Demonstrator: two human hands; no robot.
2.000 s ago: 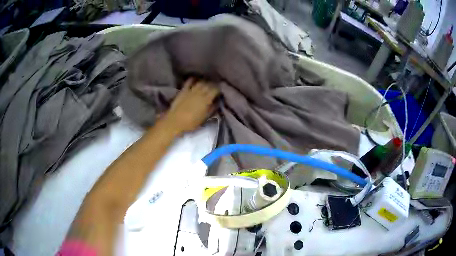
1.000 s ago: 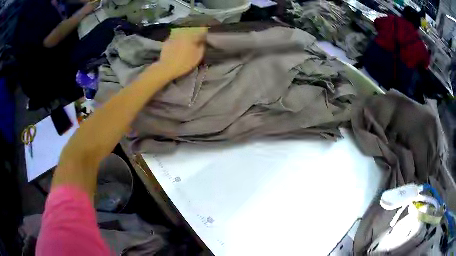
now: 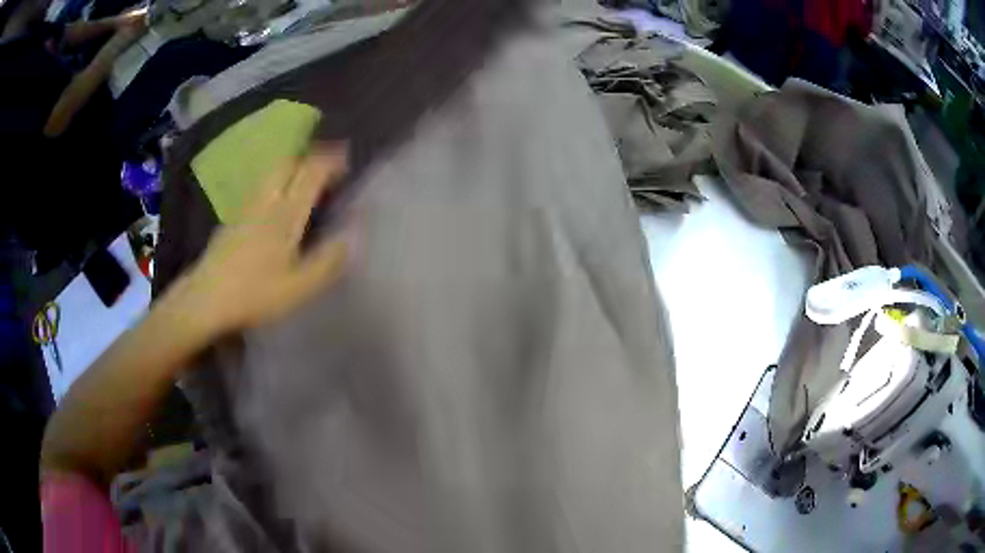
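A large grey-brown garment piece is spread and raised in front of me, blurred, from the top edge of the picture to the bottom. A darker brown part of the cloth runs along its upper left. A yellow-green patch lies on that dark part. My left hand, below a pink sleeve, is at the cloth's left side beside the patch, thumb and fingers spread. Blur hides whether it grips the cloth. My right hand is not in view.
A white table is right of the cloth. The sewing machine head and white lamp are lower right. More brown cloth lies behind. Yellow-handled scissors and a dark phone-like object are left. Another person's arm shows top left.
The garment piece has come up from the pile and now fills the middle. My left hand has moved lower and left in view. The yellow-green patch shows more fully.
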